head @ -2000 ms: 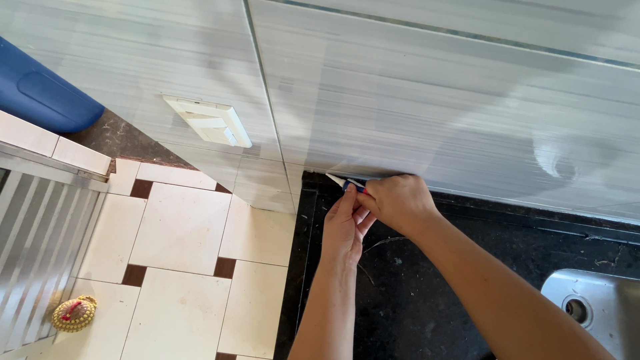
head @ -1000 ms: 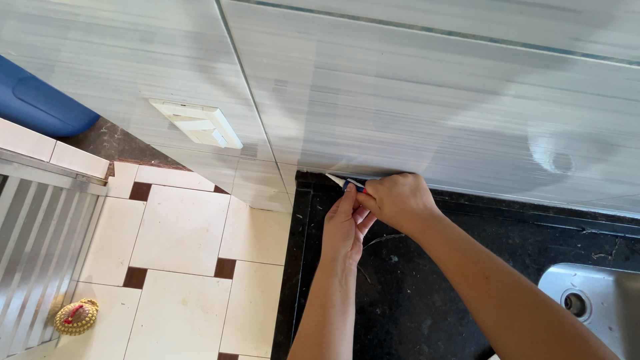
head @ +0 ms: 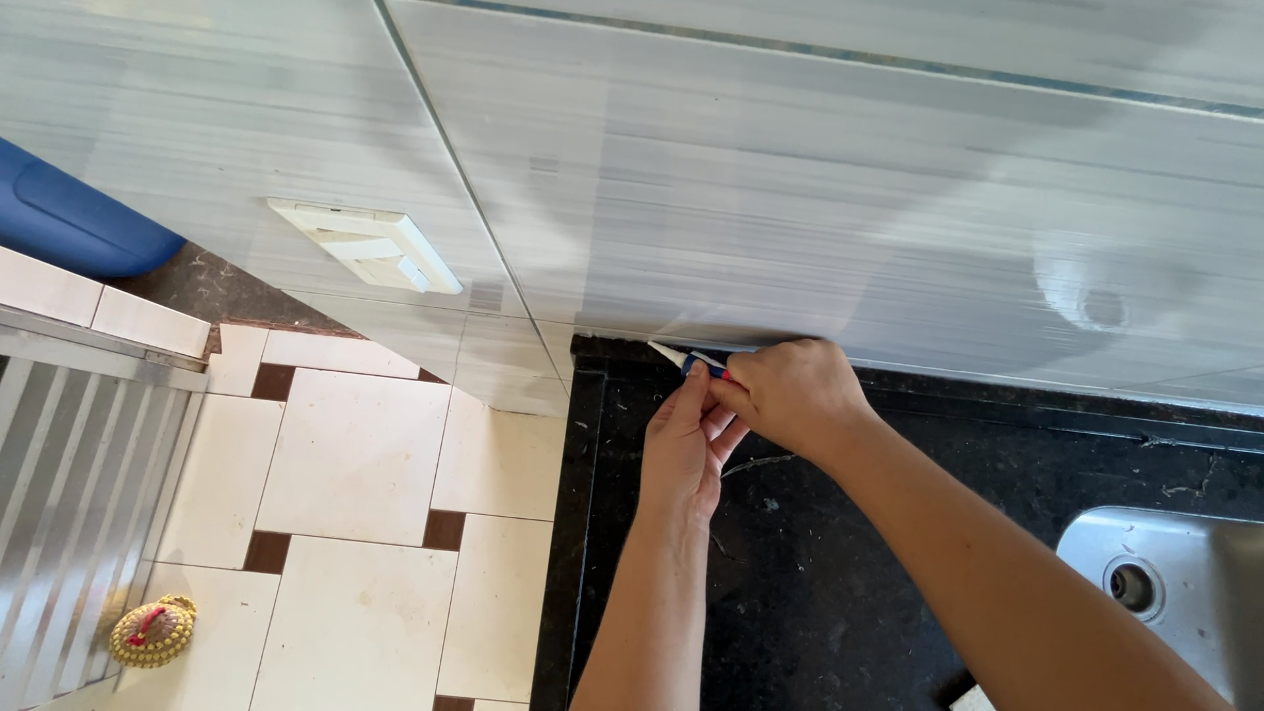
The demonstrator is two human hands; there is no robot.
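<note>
A small tube with a white pointed nozzle and a blue collar lies between my two hands. Its nozzle tip meets the seam where the grey tiled wall joins the black stone countertop, close to the counter's left corner. The thumb and fingers of my left hand hold the tube near the blue collar. My right hand is closed around the rear of the tube and hides most of its body.
A steel sink is set in the counter at right. A switch plate is on the wall. Left of the counter are floor tiles, a striped metal door or panel, a yellow woven item and a blue plastic object.
</note>
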